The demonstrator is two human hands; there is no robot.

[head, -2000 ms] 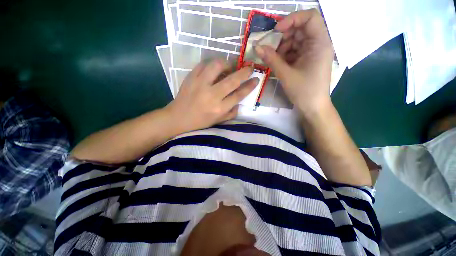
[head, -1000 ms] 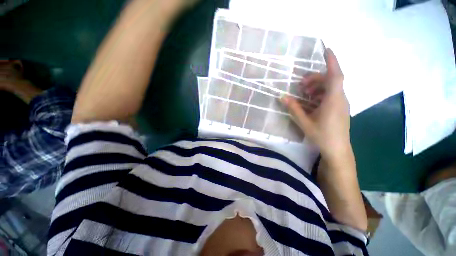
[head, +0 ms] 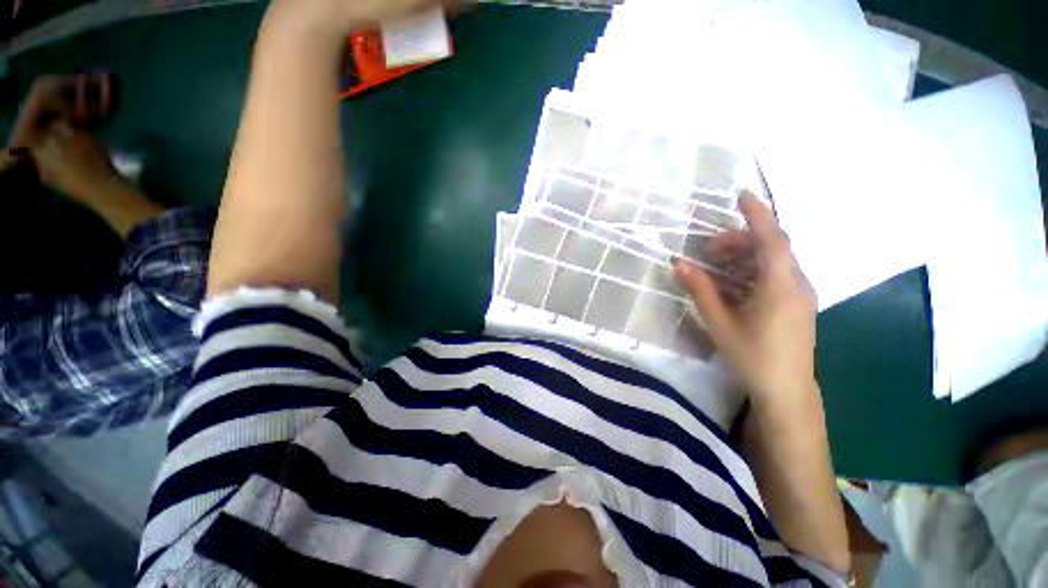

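Note:
Die-cut sheets with grey rectangles in white grids lie fanned in front of my body. My right hand rests at their right side, thumb and fingers apart, with nothing visible held. A red housing with a white rectangular patch lies or is held at the top left, tilted. My left hand is at the top edge beside it, blurred and partly cut off. Its fingertips and any grip on the housing cannot be made out.
Overexposed white sheets lie beyond and right of the grids, with another angled white pile farther right. The bench is dark green, with a pale rail at its far edge. A person's hands and plaid sleeve show at left, a pale sleeve at right.
The red housing has gone from the sheets and now shows at the top left. My left hand has moved there from the sheets. My right hand has shifted down and no longer shows the grey film.

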